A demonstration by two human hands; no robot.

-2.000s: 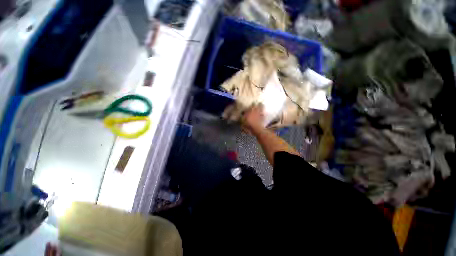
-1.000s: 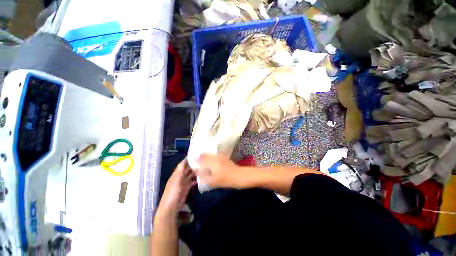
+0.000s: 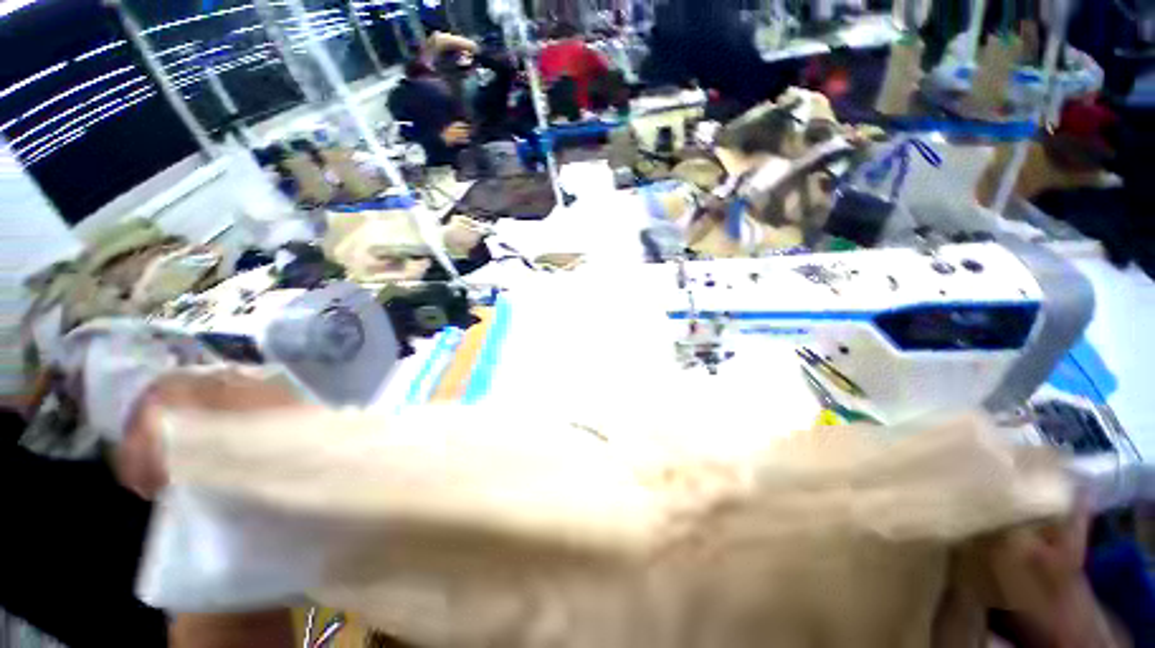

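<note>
A tan fabric piece is spread wide and blurred across the lower view, in front of the sewing table. A white piece shows at its left end. My left hand holds the left end, its fingers partly hidden by cloth. My right hand holds the right end, blurred and partly behind the fabric. The white sewing machine with a blue stripe stands beyond the fabric; its needle area is at the left end of the head.
Scissors and snips lie by the machine, partly hidden by the fabric. A grey motor housing and a blue-brown cardboard strip are at left. Cloth heaps lie at left. A person in red is far back.
The view has swung from the blue crate and floor to the sewing table. The tan fabric has come up from the crate and is now stretched between both hands.
</note>
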